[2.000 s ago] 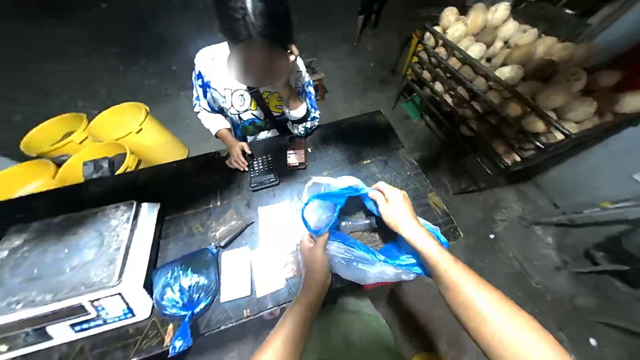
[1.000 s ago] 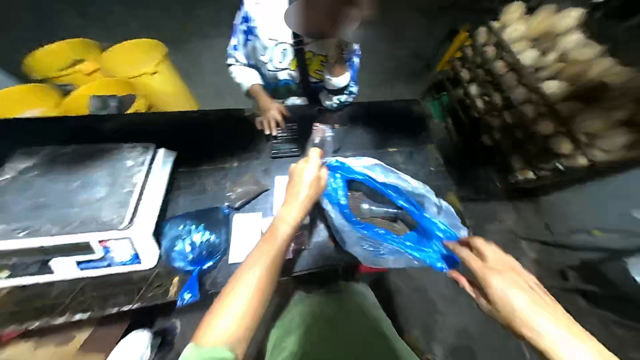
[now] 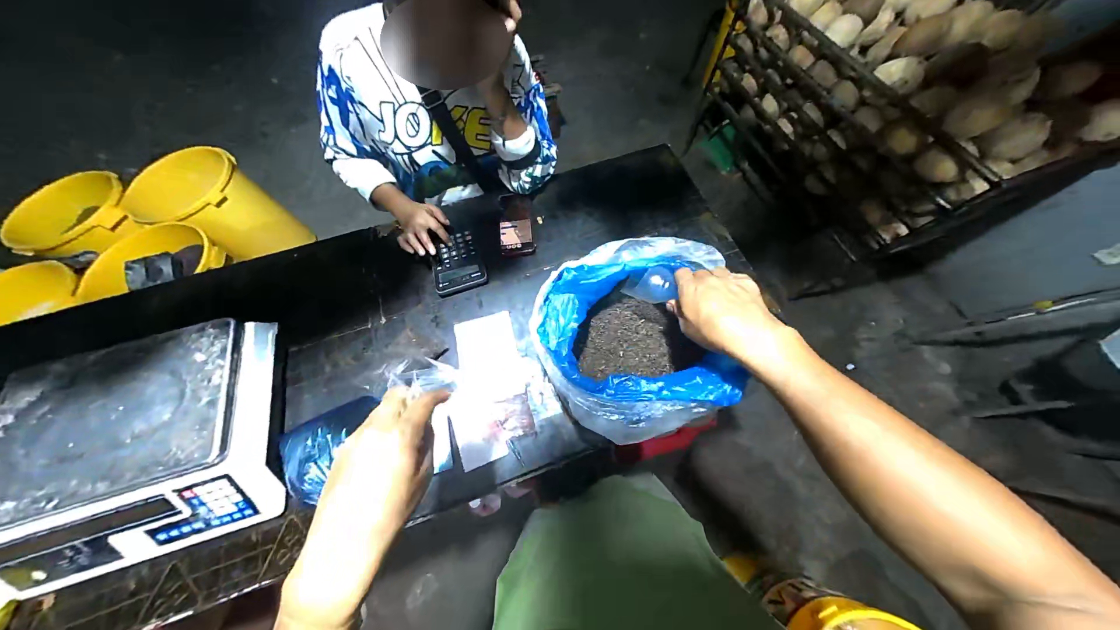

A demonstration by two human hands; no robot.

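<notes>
A blue plastic bag with a clear outer bag (image 3: 604, 411) stands wide at the table's right end, with dark granular material (image 3: 630, 337) inside. My right hand (image 3: 722, 311) reaches over its right rim, its fingers closed on a clear plastic scoop or cup (image 3: 654, 285) above the material; which of these cannot be told. Farther left, my left hand (image 3: 394, 437) pinches a crumpled clear plastic bag (image 3: 420, 376) above the table. Beside that hand lies a filled blue plastic bag (image 3: 319, 446). White papers (image 3: 481, 385) lie between the two hands.
A platform scale (image 3: 122, 437) occupies the table's left side. Across the black table (image 3: 604, 197), a person's hand (image 3: 423, 229) touches a calculator (image 3: 459, 262) beside a phone (image 3: 516, 229). Yellow buckets (image 3: 184, 188) stand beyond the left edge; a metal rack of pale husk-like objects (image 3: 866, 114) stands right.
The blue bag's mouth now stands wide and round, showing the material. My left hand has moved left to hold a clear bag; my right hand has moved from the bag's lower edge to its opening.
</notes>
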